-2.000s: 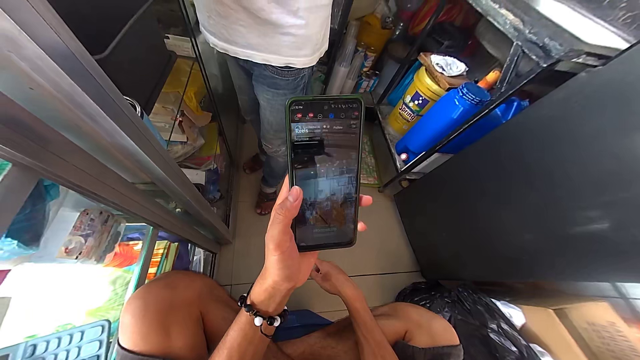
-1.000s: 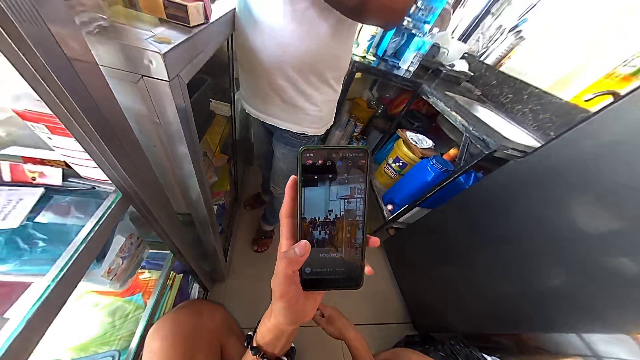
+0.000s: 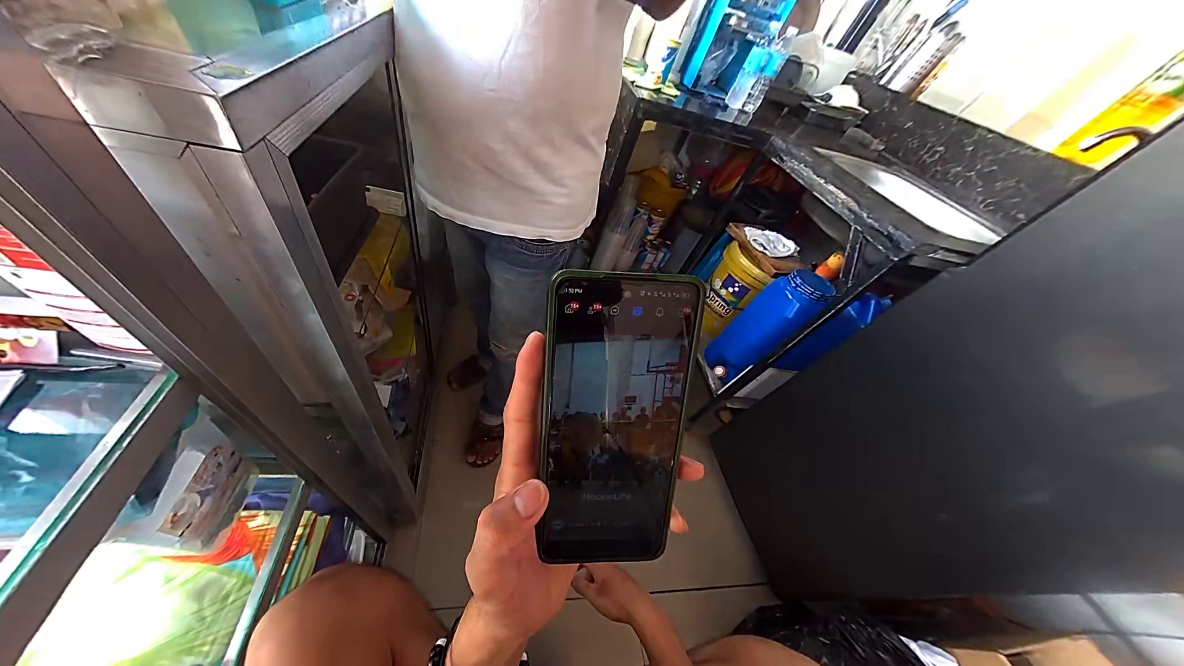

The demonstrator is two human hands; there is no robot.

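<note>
A smartphone in a green-edged case (image 3: 618, 416) stands upright in my left hand (image 3: 527, 536). The thumb lies along its left edge and fingertips show past its right edge. The dark screen shows a dim picture of people indoors. Below the phone, low between my knees, is my right hand (image 3: 606, 590), with its fingers bent and partly hidden; whether it holds anything is unclear.
Another person in a white shirt (image 3: 518, 120) stands just ahead. Glass display cases with metal frames (image 3: 231, 102) line the left. At right are a dark panel (image 3: 943, 416), a sink counter (image 3: 906, 194), a blue plastic container (image 3: 772, 319) and a yellow tub (image 3: 735, 282).
The view has tilted up, bringing the counter and sink in. My left hand's thumb was on the phone's edge and an extended finger now runs up its left side. The picture on screen has changed.
</note>
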